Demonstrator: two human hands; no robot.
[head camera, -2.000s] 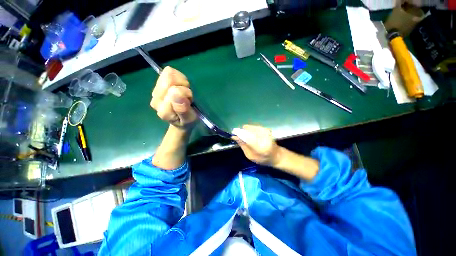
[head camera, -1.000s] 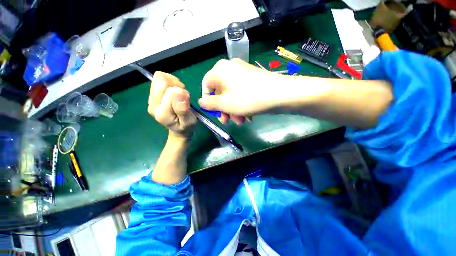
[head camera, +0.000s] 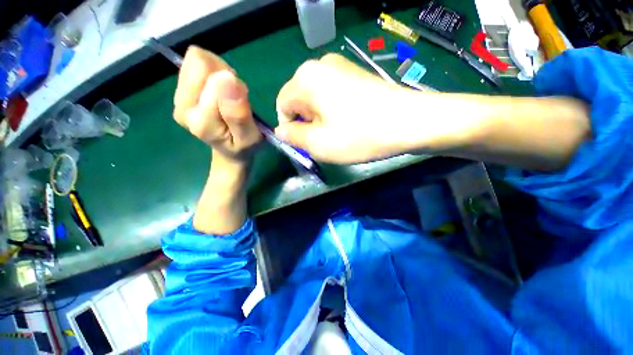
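Note:
A tablet shows edge-on as a thin dark line, slanting from upper left to lower right above the green bench mat. My left hand is closed around its middle. My right hand is at its lower right part, fingers curled on a small blue pick that touches or nearly touches the tablet's edge. Most of the pick is hidden by my fingers.
A white bottle stands at the back. Tweezers, a black battery, a red piece and a yellow-orange handle lie right. Clear cups and a yellow-black tool are left.
My right hand let go of the tablet's lower end, and now holds a blue pick against or near its edge. The view has shifted, so the bench items sit higher and further left.

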